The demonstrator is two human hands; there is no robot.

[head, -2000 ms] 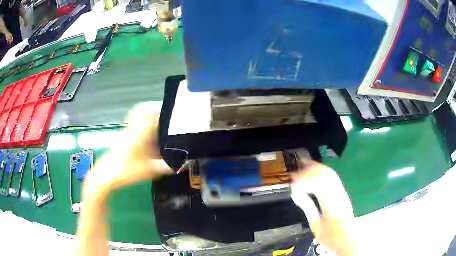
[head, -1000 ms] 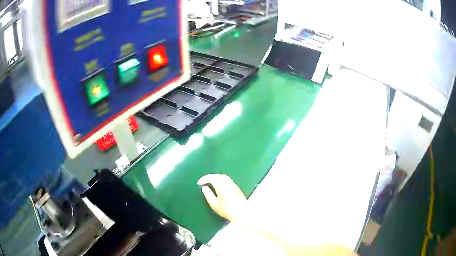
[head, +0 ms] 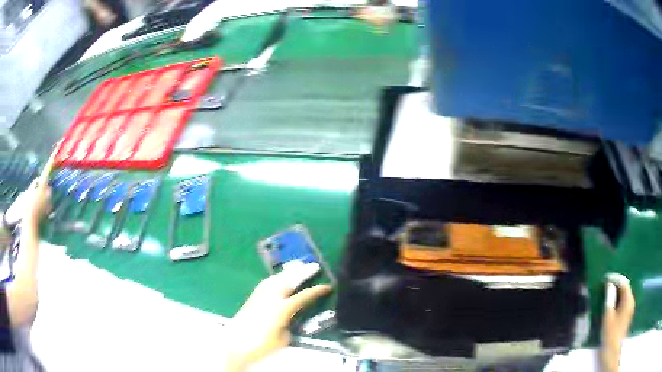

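The orange-brown fixture (head: 483,248) shows in the press mouth with no phone frame on it. A phone middle frame with a blue patch (head: 294,245) is at a slant over the green surface, left of the press. My left hand (head: 279,309) has its white-tipped fingers on this frame's near part and seems to grip it; the hand hides part of the frame. My right hand (head: 617,312) is right of the press base, low at the picture's right, with nothing seen in it. The image is blurred.
The blue press head (head: 544,73) and metal ram (head: 522,156) are above the fixture. Several phone frames (head: 190,218) lie in a row at the left. A red tray (head: 131,120) is behind them. Another person's hand (head: 38,211) is at the far left.
The view swung right to the black tray and control panel, then back left. The frame seen at the fixture two seconds ago is gone from there. My left hand is now at a frame left of the press.
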